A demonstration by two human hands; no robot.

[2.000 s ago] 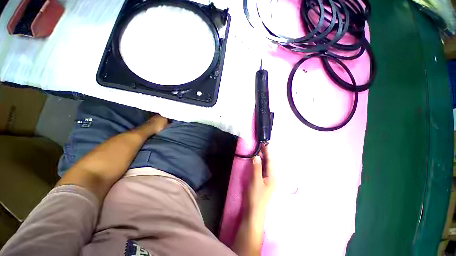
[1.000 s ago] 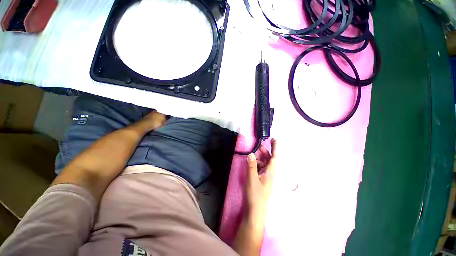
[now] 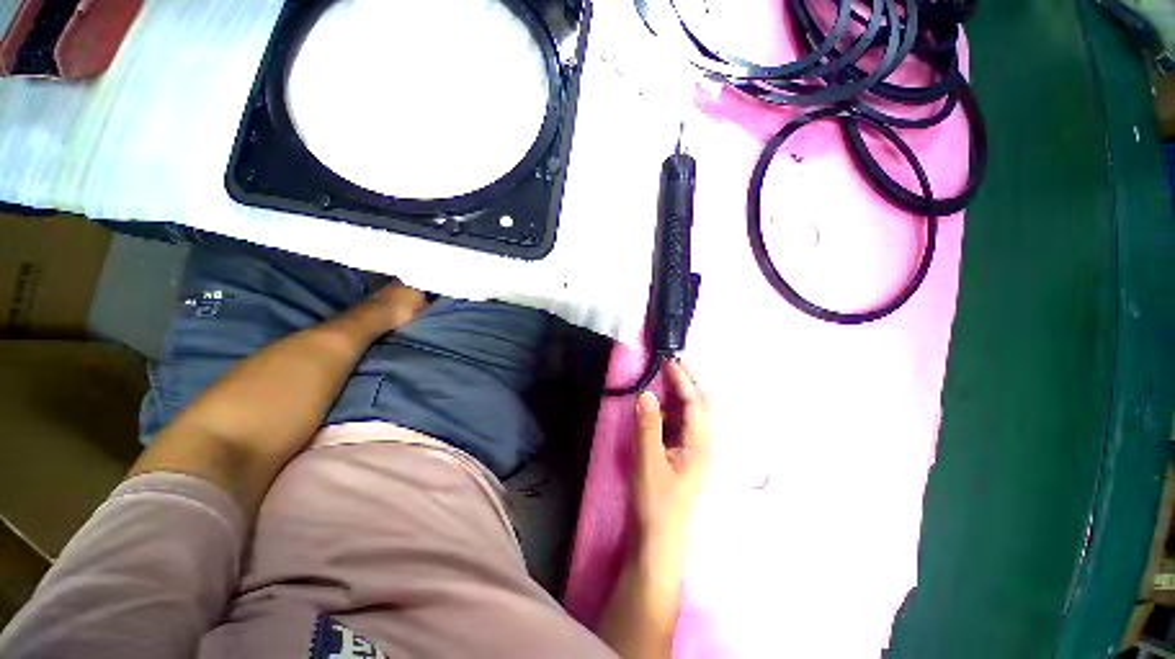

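The electric screwdriver (image 3: 675,255) lies on the pink sheet at its border with the white foam, bit pointing away from me. My right hand (image 3: 673,431) rests at its rear end, fingertips close to the cord, thumb and fingers apart; whether they touch it is unclear. My left hand (image 3: 402,304) is low over my lap at the bench edge; its fingers cannot be made out. The black square frame (image 3: 387,224) with its large round opening lies flat on the foam, its far side cut off by the picture's top edge. Neither hand touches the frame.
Thin black rings lie tangled at the top right, one ring (image 3: 769,268) spread nearer on the pink sheet (image 3: 593,566). A red screw box (image 3: 97,36) with dark contents is at the top left on the white foam (image 3: 116,161). The green bench surface (image 3: 1018,322) runs along the right.
The view has shifted slightly, so the frame and screwdriver appear higher. The fingers of my right hand have moved a little left, closer to the screwdriver's rear end. My left hand stays low.
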